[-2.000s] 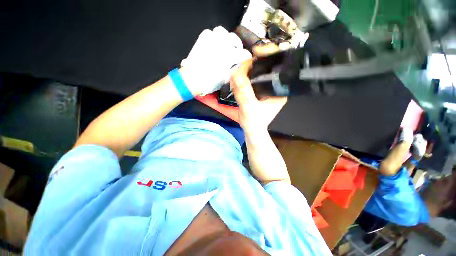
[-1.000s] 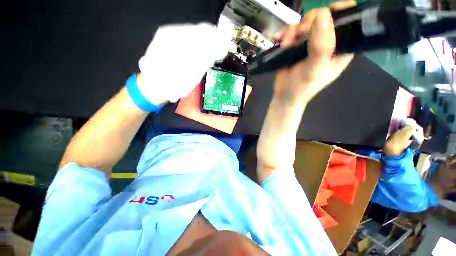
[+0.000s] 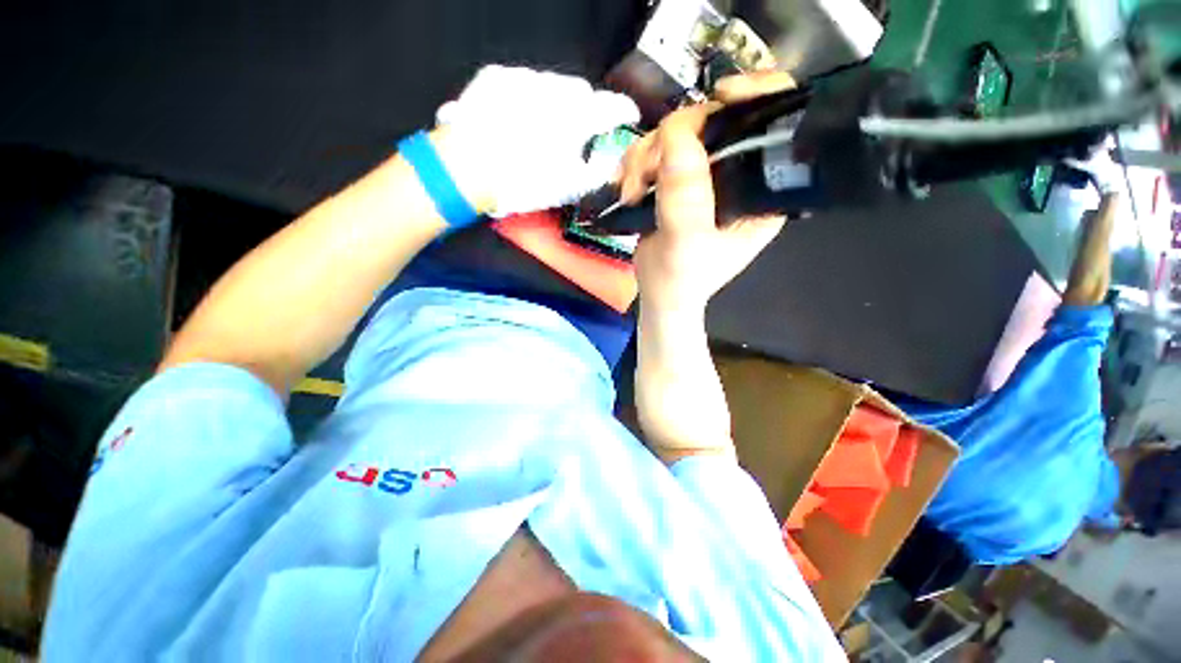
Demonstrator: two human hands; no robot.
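The circuit board unit [image 3: 600, 238] lies on a red-orange foam pad [image 3: 570, 262], mostly hidden under my hands; green parts show at its edges. My left hand [image 3: 531, 140], in a white glove with a blue wrist strap, is over the unit's far left side, fingertips close to my right fingers; its grip is hidden. My right hand [image 3: 686, 194], bare, is closed around the black electric screwdriver [image 3: 758, 162], which is tilted with its thin tip pointing left and down at the unit. The tip's contact is unclear.
The screw feeder [image 3: 725, 45] stands just beyond my hands on the black mat [image 3: 881, 285]. An open carton [image 3: 764, 421] of foam pads [image 3: 857, 477] is at my right. A neighbouring worker's blue sleeve and arm reach toward the green line, where another unit [image 3: 991, 80] lies.
My right hand has brought the screwdriver left and down from beside the feeder to the unit. My left hand has moved right over it. The neighbour's arm now reaches farther forward.
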